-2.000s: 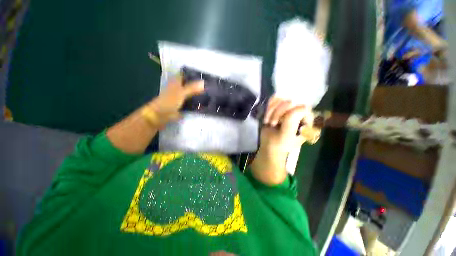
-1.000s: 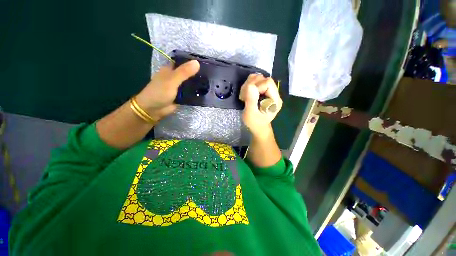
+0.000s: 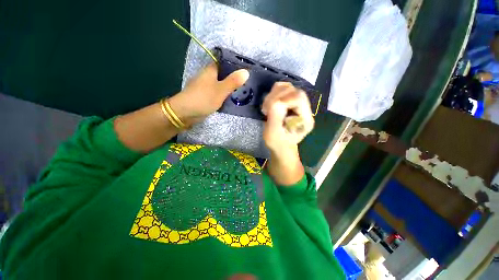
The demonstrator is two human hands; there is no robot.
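Observation:
A black socket panel (image 3: 257, 74) lies face up and tilted on a white textured mat (image 3: 262, 24). A round socket face (image 3: 242, 95) shows between my hands. A thin yellow-green wire (image 3: 192, 36) sticks out of the panel's left end, and a bit of yellow wire shows at the right end. My left hand (image 3: 210, 92) grips the panel's left end, thumb on top. My right hand (image 3: 288, 112) is closed in a fist over the panel's right part, around a tan cylindrical handle (image 3: 295, 124). The handle's lower end is hidden under the fist.
A loose white foam sheet (image 3: 372, 63) lies right of the mat on the dark green table (image 3: 98, 49). A chipped cream-painted metal frame (image 3: 448, 174) runs at the right, with brown and blue boxes beyond it. Part of a person in blue shows at the upper right edge.
Since two seconds ago, my right hand has come from beside the foam sheet onto the panel with the handle. Over the last second it has shifted slightly, and the view has turned.

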